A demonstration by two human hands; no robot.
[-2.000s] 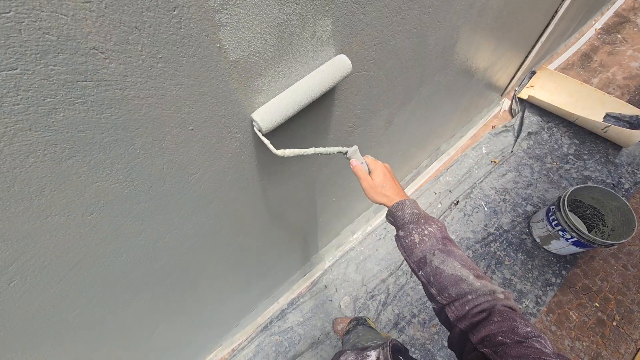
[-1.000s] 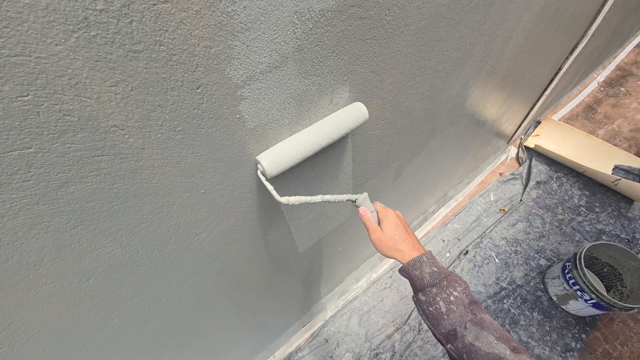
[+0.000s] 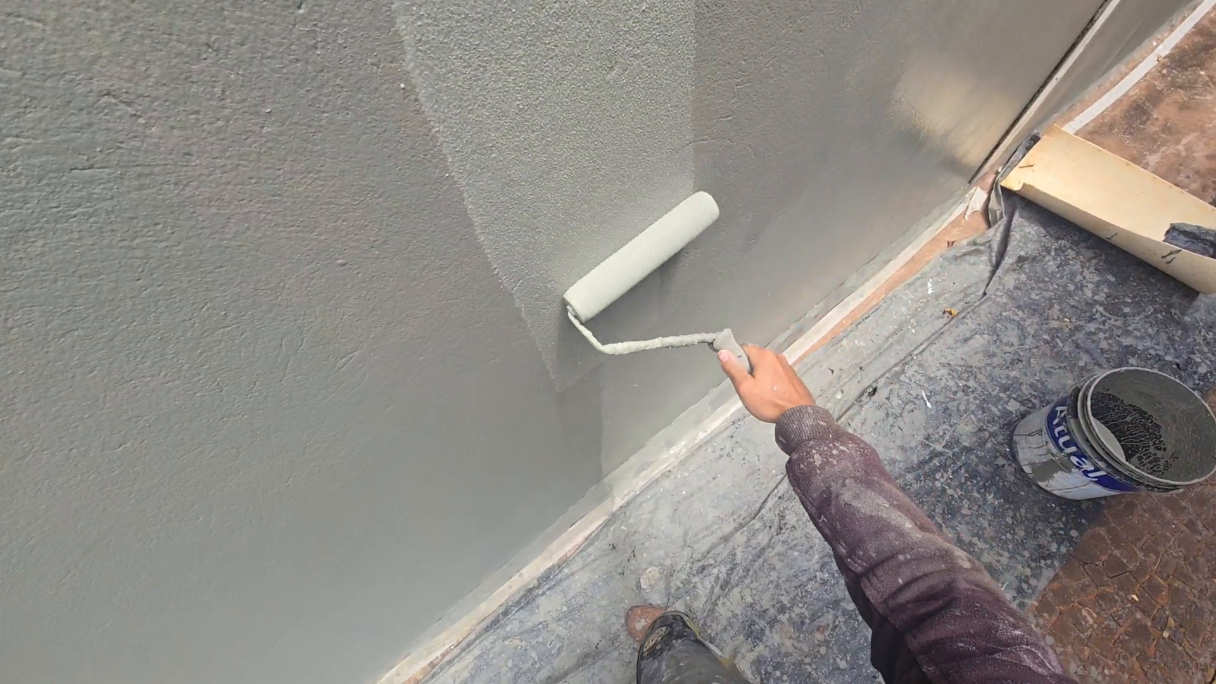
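My right hand (image 3: 768, 382) is closed around the grey handle of a paint roller (image 3: 643, 256). The roller's pale, paint-covered sleeve lies tilted against the grey wall (image 3: 285, 332), and its frame is crusted with paint. Above the sleeve, a strip of fresh, stippled paint (image 3: 570, 123) runs up the wall and out of view, with a clear edge on its left. To the right of my sleeved forearm stands a paint bucket (image 3: 1069, 456) with dark, textured contents partly visible inside. My left hand is out of view.
A paint-spattered plastic sheet (image 3: 912, 456) covers the ground along the wall's base. A curved cream-coloured board (image 3: 1111, 195) lies at the upper right, and brown paving (image 3: 1130, 589) shows at the lower right. My foot (image 3: 644, 619) and trouser leg are at the bottom.
The roller has moved on the wall with my right hand still on its handle. The stippled strip now reaches further down than two seconds ago. The view has shifted somewhat.
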